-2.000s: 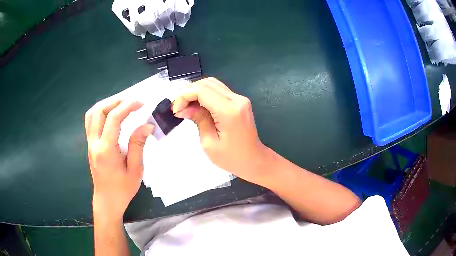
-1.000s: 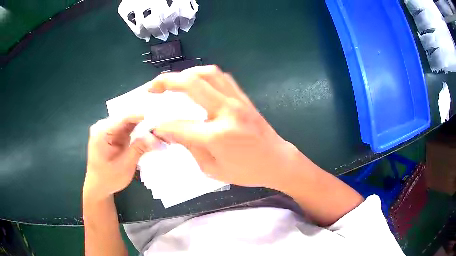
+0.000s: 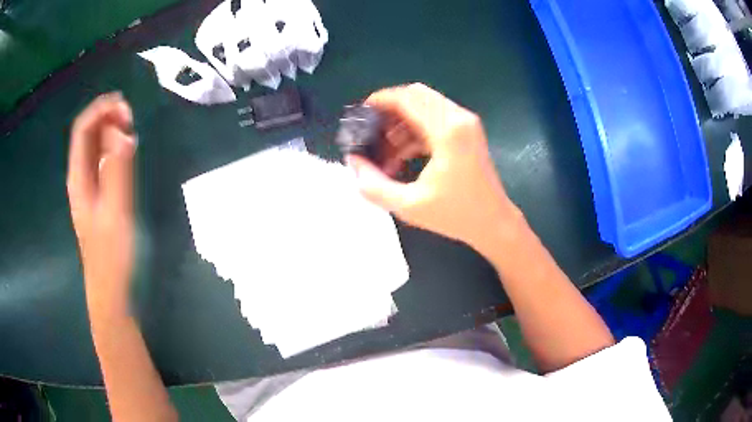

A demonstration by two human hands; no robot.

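My right hand (image 3: 449, 165) grips a black power adapter (image 3: 359, 130) between thumb and fingers, above the upper right of the sheet stack. My left hand (image 3: 103, 181) is blurred, raised at the left of the stack, with nothing visible in it. The stack of white sheets (image 3: 297, 247) lies fanned with stepped edges in front of me. One bare black adapter (image 3: 279, 110) lies beyond the stack, its pins to the left. A single wrapped adapter (image 3: 190, 76) lies beside the left end of the row of wrapped adapters (image 3: 264, 41).
A long blue plastic bin (image 3: 639, 124) lies at the right of the dark green table (image 3: 470, 66). Other white packets (image 3: 711, 62) and a loose white scrap (image 3: 734, 166) are beyond it. A brown box (image 3: 730, 272) and a blue-framed stool (image 3: 639, 288) are below the table.
The wrapped packet has left my hands; a single one now lies beside the row. My left hand has moved left, off the stack. My right hand has taken hold of one of the two bare adapters.
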